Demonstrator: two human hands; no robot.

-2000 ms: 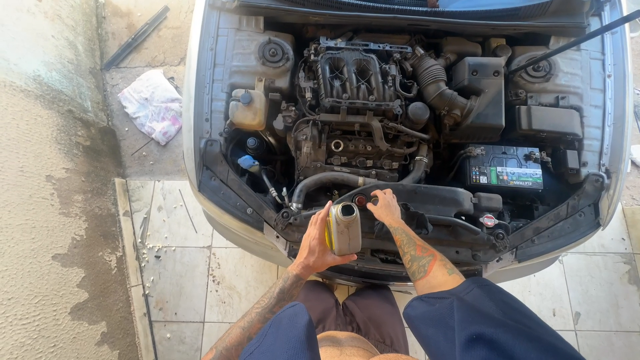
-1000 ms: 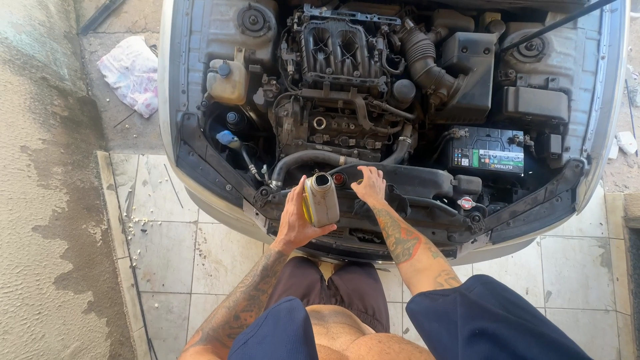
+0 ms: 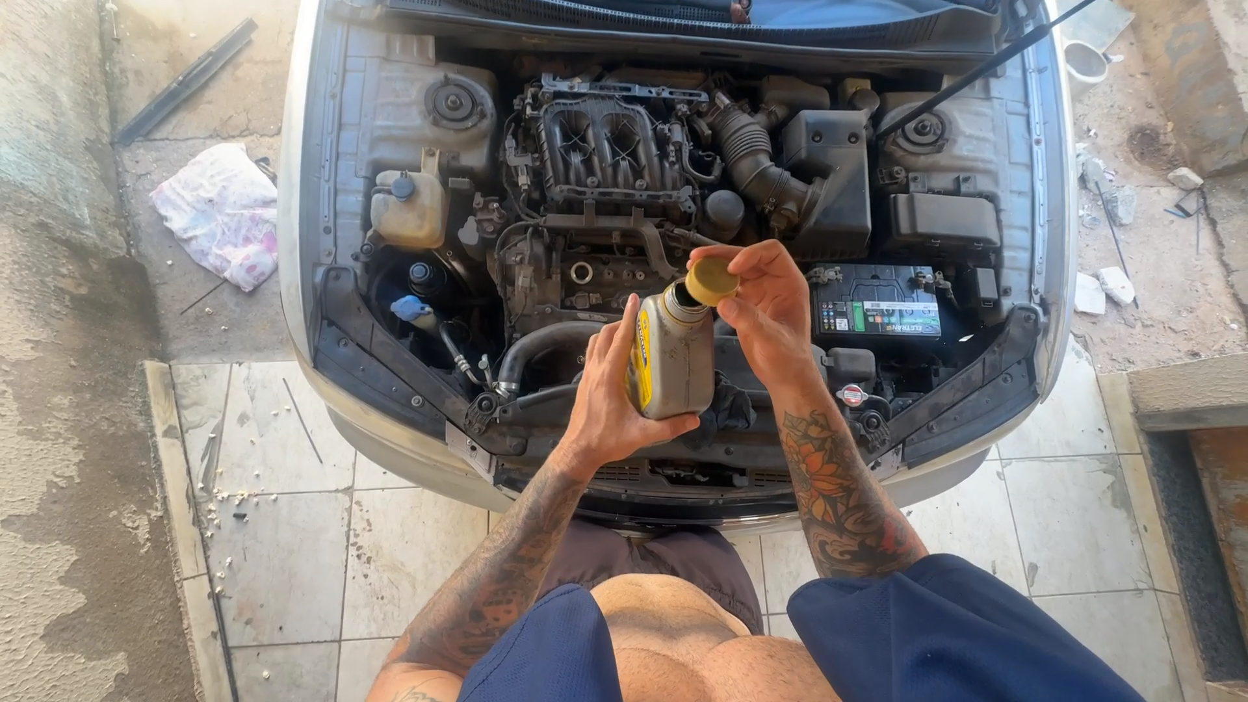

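My left hand is wrapped around a grey plastic oil bottle with a yellow label, held over the front of the engine bay. Between the thumb and fingers of my right hand is a yellow screw cap, tilted at the bottle's mouth. Part of the dark opening shows beside the cap. Behind the hands lies the engine, with a round open oil filler hole in its cover and the intake manifold farther back.
A car battery and an air filter box sit on the right. On the left are a coolant reservoir and a blue cap. The hood prop rod slants across the upper right. A stained cloth lies on the ground.
My right hand has risen from the front of the engine bay to the bottle's mouth, now with the yellow cap in its fingers. The bottle's mouth was uncovered in the earlier frames.
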